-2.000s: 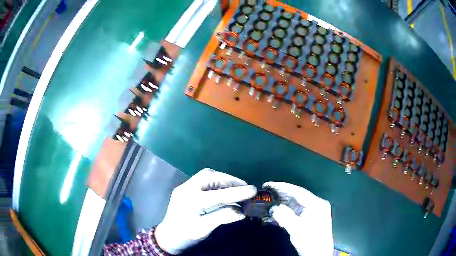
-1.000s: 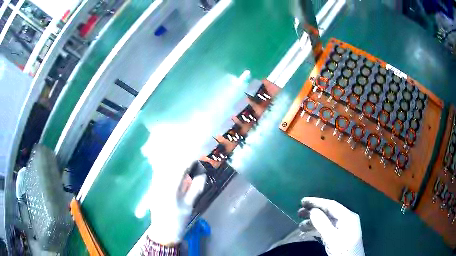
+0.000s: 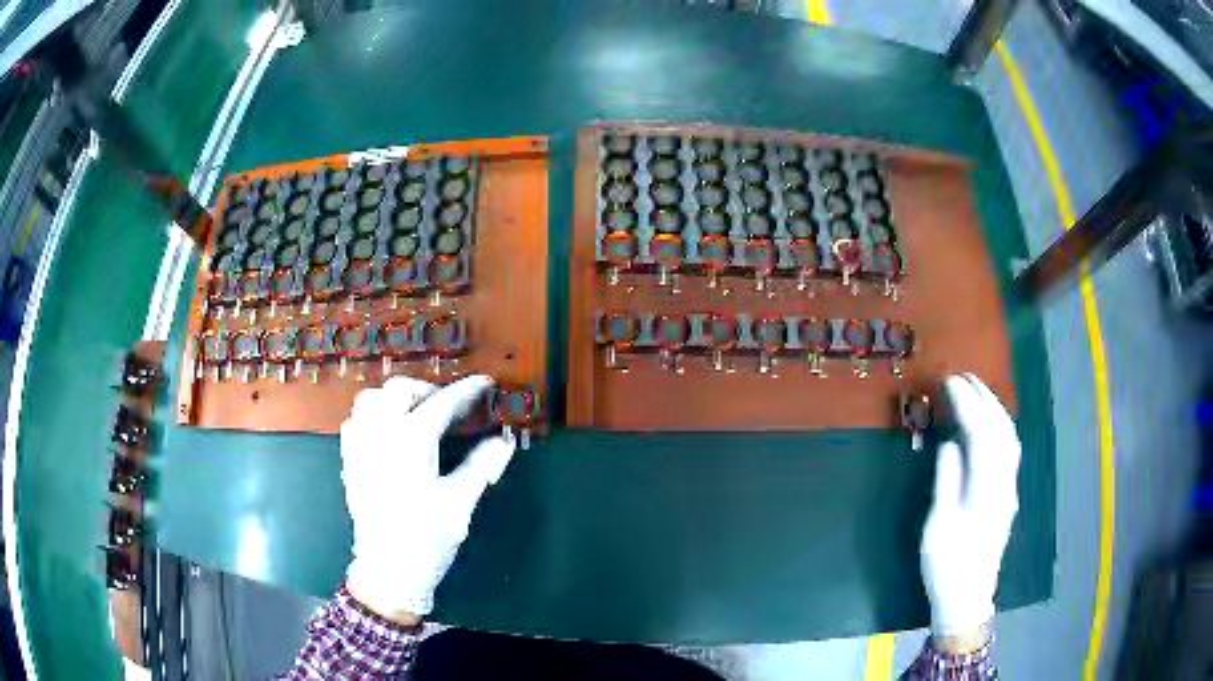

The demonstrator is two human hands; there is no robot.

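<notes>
My left hand (image 3: 415, 486), in a white glove, is at the front right corner of the left board (image 3: 299, 406). Its thumb and finger are apart at the left side of a dark ferrite core half with a copper coil (image 3: 515, 405), silver leads toward me. My right hand (image 3: 971, 499), also gloved, is at the front right of the right board (image 3: 745, 405). Its fingertips are at the right side of another core half with coil (image 3: 915, 412). Whether either hand grips its piece is unclear. Both pieces appear to be on their boards.
Both boards hold rows of dark cores (image 3: 353, 220), the nearer rows with copper coils and leads. At far left, a narrow strip (image 3: 128, 625) bears a line of several dark blocks (image 3: 128, 476) beside the green conveyor (image 3: 67, 333). Metal posts (image 3: 1091, 246) stand at both sides.
The view has swung right, showing both boards fully. My left hand has left the block strip for the left board's single piece. My right hand has moved to the right board's single piece.
</notes>
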